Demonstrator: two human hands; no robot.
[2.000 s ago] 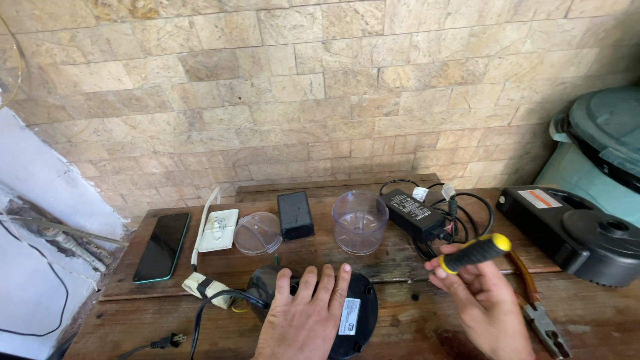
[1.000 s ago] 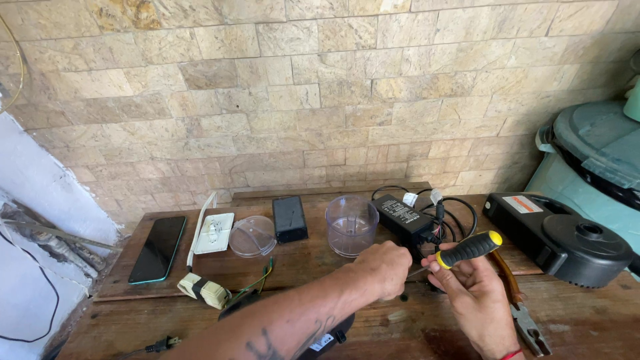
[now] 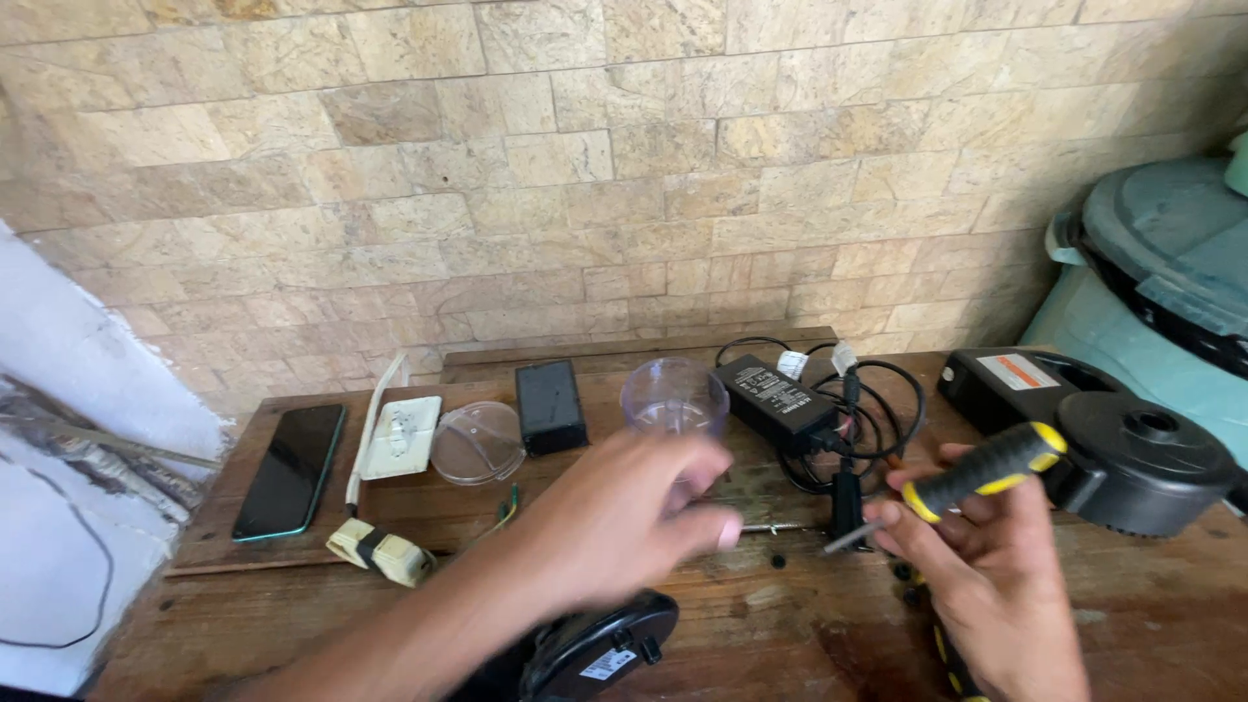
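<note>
My right hand (image 3: pixel 994 575) grips a screwdriver (image 3: pixel 985 473) by its black and yellow handle, its metal shaft pointing down-left. My left hand (image 3: pixel 653 517), blurred, hovers over the table's middle with its thumb toward the right. Close to its thumb is a thin metal rod (image 3: pixel 785 528); whether the hand touches it, I cannot tell. Beneath my left forearm, a round black plastic housing (image 3: pixel 609 648) with a white label is partly hidden. Small black round pieces (image 3: pixel 778 561) lie between the hands. A clear plastic cup (image 3: pixel 673 390) stands behind my left hand.
Along the back sit a phone (image 3: pixel 291 473), a white wall plate (image 3: pixel 402 439), a clear lid (image 3: pixel 478 444), a black box (image 3: pixel 551 405) and a power adapter (image 3: pixel 780 402) with coiled cable. A taped cream block (image 3: pixel 380 551) lies left; a black pump-like unit (image 3: pixel 1141 458) and lidded bin (image 3: pixel 1150 292) are right.
My left hand has left the black housing, reached over near my right hand, and now moved back leftward. The screwdriver has stayed in my right hand.
</note>
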